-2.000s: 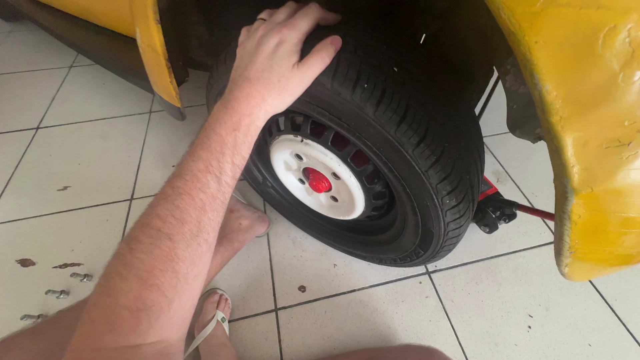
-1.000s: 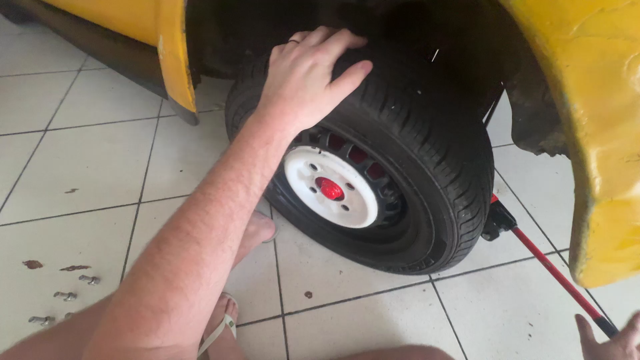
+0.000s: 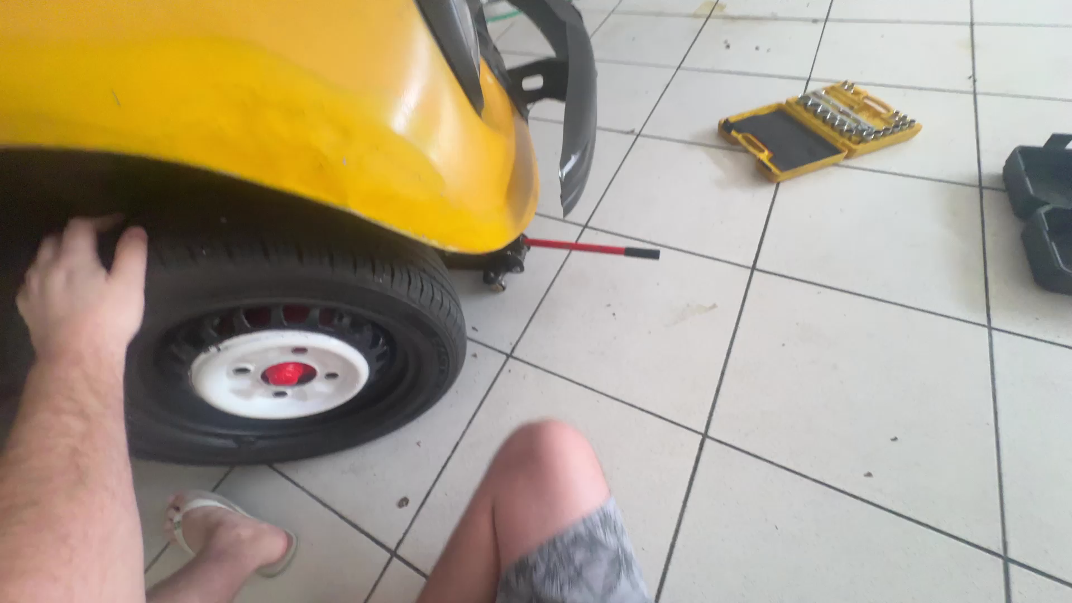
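My left hand (image 3: pixel 84 280) rests on top of the black car tyre (image 3: pixel 410 285), fingers spread, at the left of the head view. The wheel's white centre (image 3: pixel 218 377) has a red middle and several bolt holes with no bolts in them. It sits under a yellow fender (image 3: pixel 335 142). Behind the tyre, partly under the fender, is a floor jack (image 3: pixel 505 266) whose red handle (image 3: pixel 578 246) with a black grip sticks out to the right. My right hand is out of view.
An open yellow socket set case (image 3: pixel 816 130) lies on the tiled floor (image 3: pixel 837 352) at the upper right. A dark open case (image 3: pixel 1047 218) is at the right edge. A black bumper (image 3: pixel 578 109) juts from the car. My knee and sandalled foot are near the wheel.
The view has swung far to the right. My right hand, at the jack handle's end one second ago, is no longer seen. My left hand remains on the tyre.
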